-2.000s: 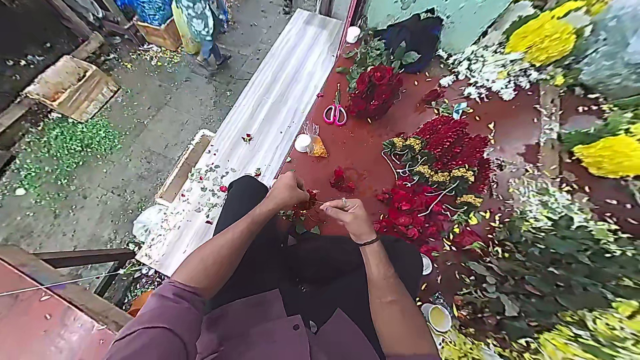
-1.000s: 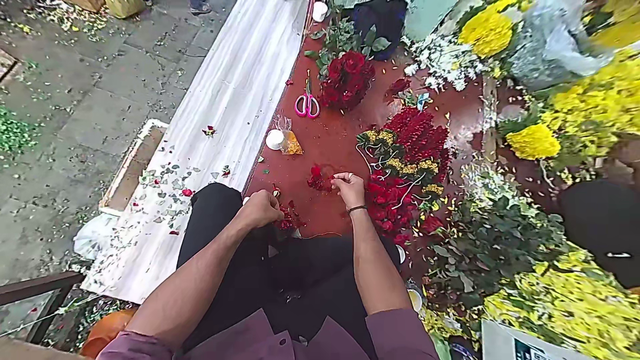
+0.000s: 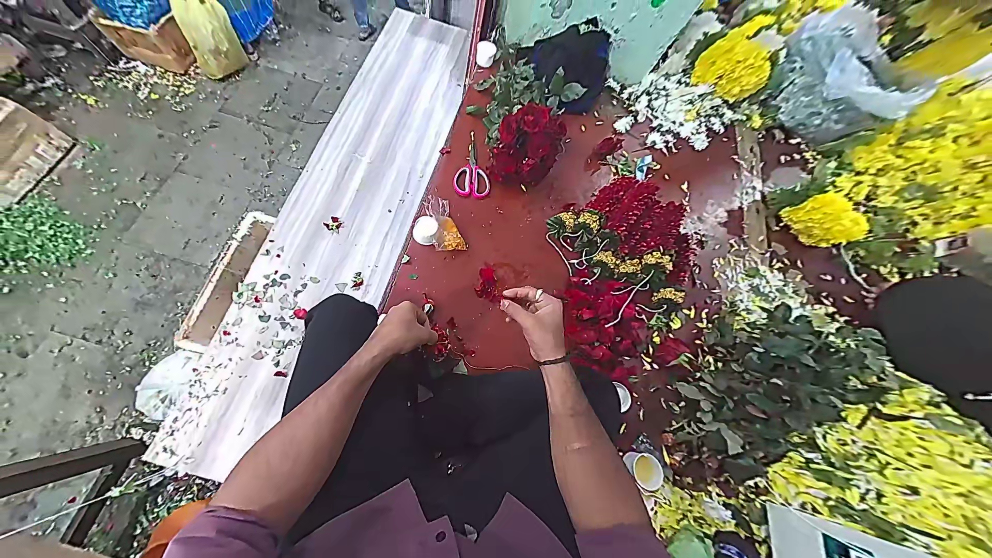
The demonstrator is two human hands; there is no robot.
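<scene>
My left hand (image 3: 404, 328) is curled above my lap, its fingertips beside red petals (image 3: 442, 341); whether it holds them is unclear. To its right, my right hand (image 3: 539, 322) has thumb and index finger almost touching, near a small clump of red petals (image 3: 488, 285). Anything thin between those fingertips is too small to tell. A thin thread (image 3: 496, 367) runs below the hands. Right of my right hand lie loose red petals (image 3: 601, 318) and a pile of red flower garlands (image 3: 643, 221) with yellow flower bands and white strings. Pink-handled scissors (image 3: 472, 181) lie farther up on the red surface.
A bunch of red roses (image 3: 531, 143) lies beyond the scissors. A white spool (image 3: 425, 230) stands by a plastic bag of orange bits (image 3: 451, 235). Left is a long white board (image 3: 372, 147) with scattered leaves. Green leaves (image 3: 783, 380), yellow flowers (image 3: 907, 163) and a cup (image 3: 645, 471) are at right.
Two seconds ago my hands were closer together over my lap; they are now farther apart. The scissors and spool have stayed in place on the red surface. The view has shifted.
</scene>
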